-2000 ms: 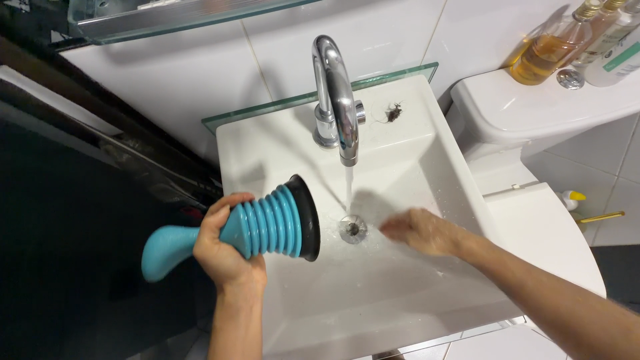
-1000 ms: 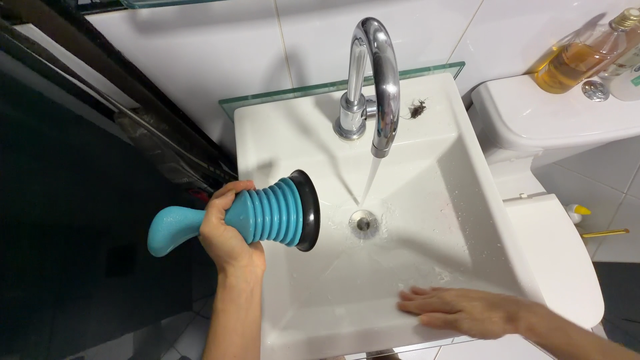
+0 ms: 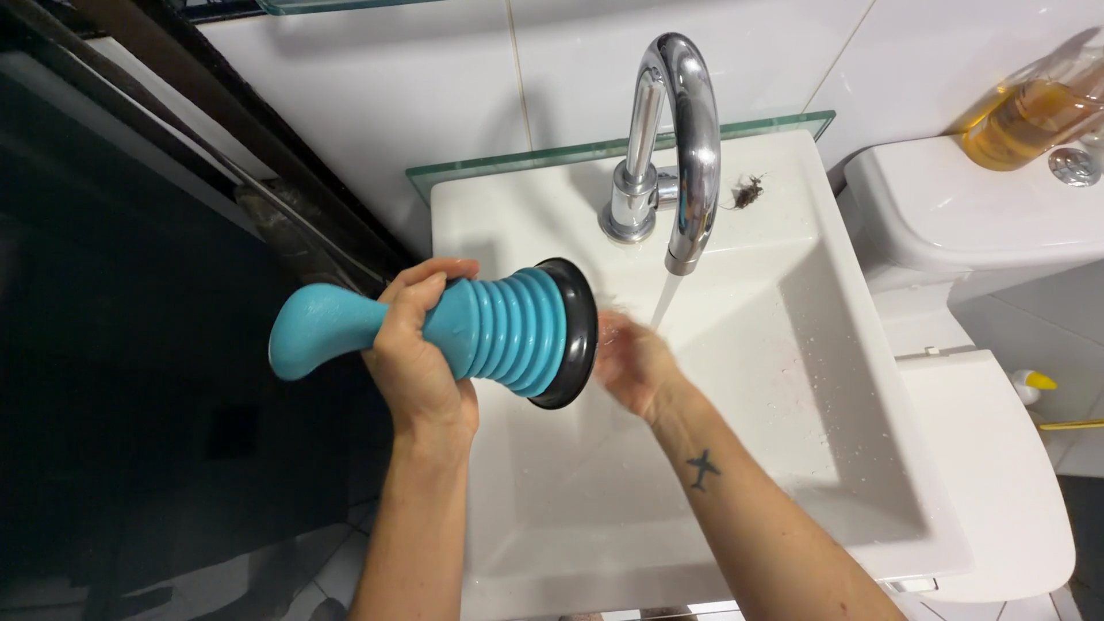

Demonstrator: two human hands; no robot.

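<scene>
My left hand (image 3: 427, 354) is wrapped around a blue bellows sink plunger (image 3: 509, 332), held sideways over the left part of the white washbasin (image 3: 733, 517). Its black rubber rim (image 3: 576, 336) faces right. Close to that rim is my right hand (image 3: 634, 358), fingers partly hidden behind it and blurred; no object shows in it. Water runs from the chrome faucet (image 3: 694, 147) just above my right hand. The drain is hidden behind my hand and the plunger. A dark clump of hair-like debris (image 3: 748, 191) lies on the basin's back ledge, right of the faucet.
A green-edged glass strip (image 3: 535, 157) stands behind the basin. To the right are a toilet tank (image 3: 975, 207) with an amber bottle (image 3: 1009, 129) on top, and the closed toilet lid (image 3: 975, 466). A dark panel (image 3: 172, 345) fills the left side.
My right hand has moved from the front of the basin up and left to the plunger's black rim. My left hand still holds the plunger. The water keeps running.
</scene>
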